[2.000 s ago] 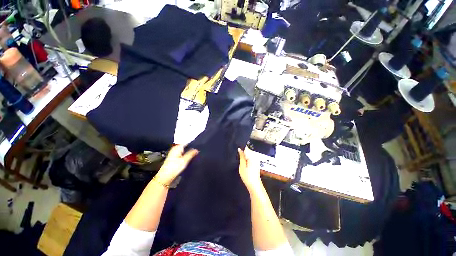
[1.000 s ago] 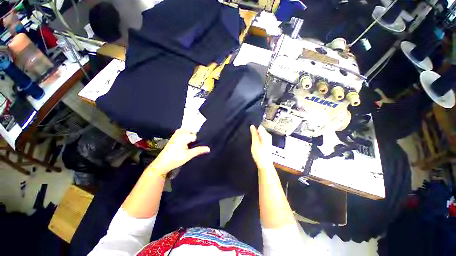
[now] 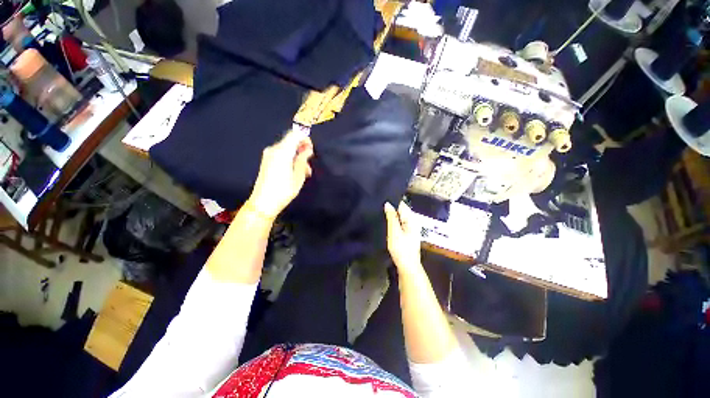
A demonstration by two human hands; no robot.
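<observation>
A dark navy cloth panel (image 3: 354, 171) lies on the machine table left of the off-white JUKI overlock machine (image 3: 498, 124) and hangs over the front edge. My left hand (image 3: 284, 171) is closed at the panel's left edge, fingers curled in; it seems to pinch the cloth edge. My right hand (image 3: 402, 237) rests on the panel's right side, just below the presser foot area (image 3: 436, 175), fingers extended and not gripping. The needle itself cannot be made out. A larger dark stack of panels (image 3: 233, 116) lies to the left.
Tan card (image 3: 323, 105) shows between stack and panel. Dark trimmings (image 3: 545, 225) lie on the table's right part (image 3: 576, 272). Thread cones (image 3: 39, 74) stand on another table at left. White stand discs (image 3: 658, 70) are at upper right. A wooden board (image 3: 118, 325) is low left.
My left hand has moved up and forward along the panel's left edge, and its fingers have closed. The panel has spread left over the white area. My right hand has stayed nearly in place.
</observation>
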